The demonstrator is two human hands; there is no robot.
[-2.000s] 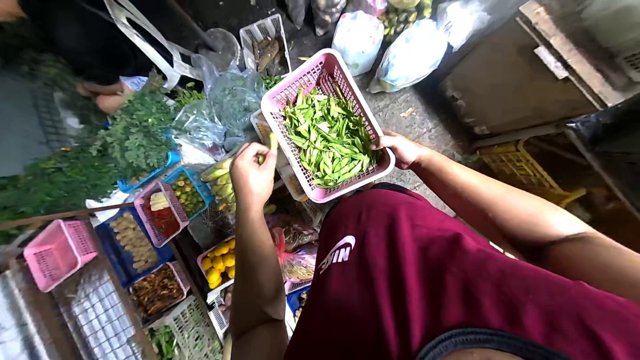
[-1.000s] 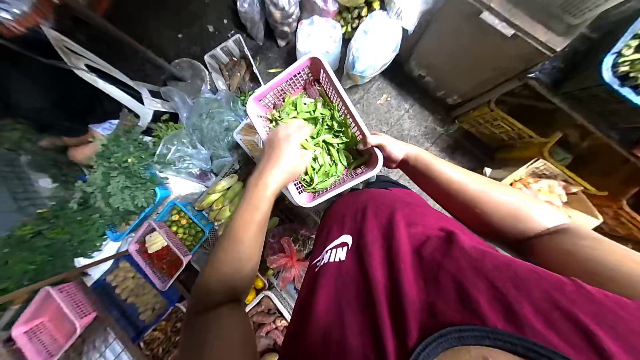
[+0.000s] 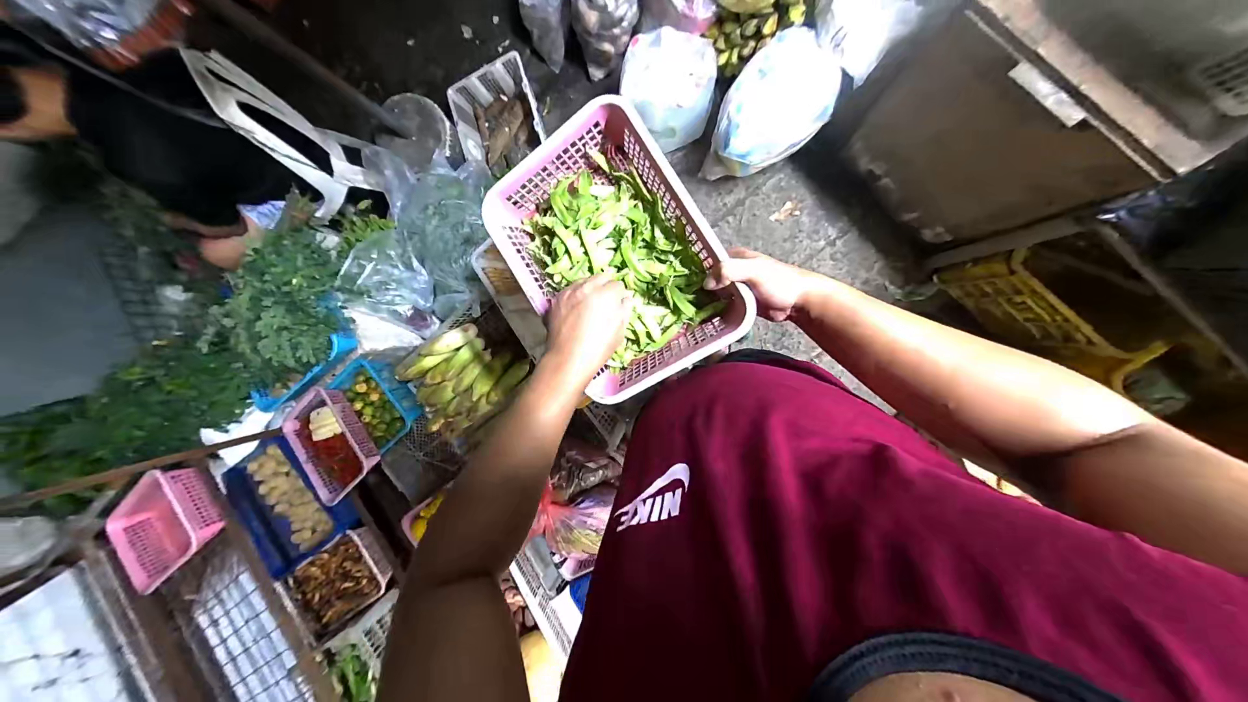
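A pink plastic basket (image 3: 707,351) with perforated sides holds a heap of flat green pods (image 3: 639,244), which look like snow peas. My right hand (image 3: 765,283) is shut on the basket's near right corner, thumb over the rim and fingers beneath. My left hand (image 3: 590,317) reaches across the left rim into the pods. Its fingertips are partly hidden among them, so whether it grips any does not show. The basket is tilted in the view, in front of my maroon shirt.
Bananas (image 3: 463,375), a blue crate of small green fruit (image 3: 375,409), leafy greens (image 3: 283,302) and an empty pink basket (image 3: 161,526) are at left. Filled plastic bags (image 3: 775,102) stand on the floor beyond. A yellow crate (image 3: 1024,302) lies at right. Another person's arm (image 3: 224,244) shows at upper left.
Two seconds ago my left hand was at the basket's left edge with a green pod in its fingers; it has since moved in over the heap. My right hand keeps its hold on the basket.
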